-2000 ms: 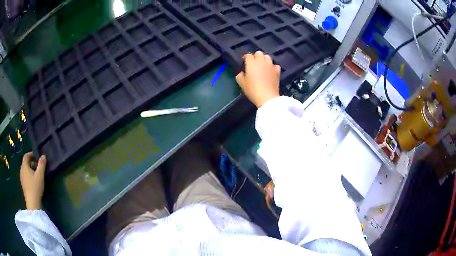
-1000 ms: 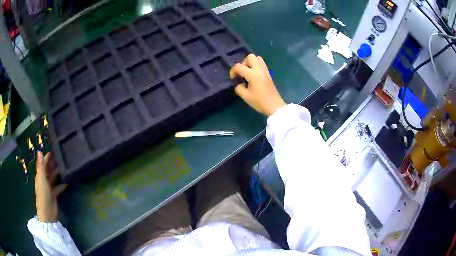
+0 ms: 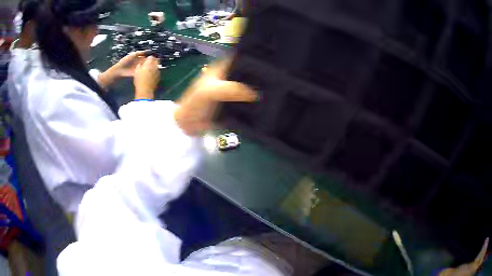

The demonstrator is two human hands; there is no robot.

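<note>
The black foam tray point(image 3: 334, 108) is raised and tilted close to the camera, filling the upper right, dark and blurred. My left hand point(image 3: 207, 99) grips its left edge, the thumb over the pocket side. My right hand point(image 3: 466, 267) is at the bottom right corner, cut off by the picture's edge, beside the tray's dark lower part; its grip is unclear. The tweezers point(image 3: 402, 250) lie on the green bench near it. The grid of yellow-gold pieces point(image 3: 345, 221) lies flat on the bench below the tray.
A small watch case point(image 3: 229, 141) lies on the bench by my left forearm. At the left sits another person point(image 3: 65, 118) in a white coat, hands at a pile of small dark parts point(image 3: 145, 46). The bench's front edge point(image 3: 259, 218) runs diagonally below.
The view has swung left. The tray has gone from lying low over the bench to raised and tilted near the camera. The other person and the watch case have come into view.
</note>
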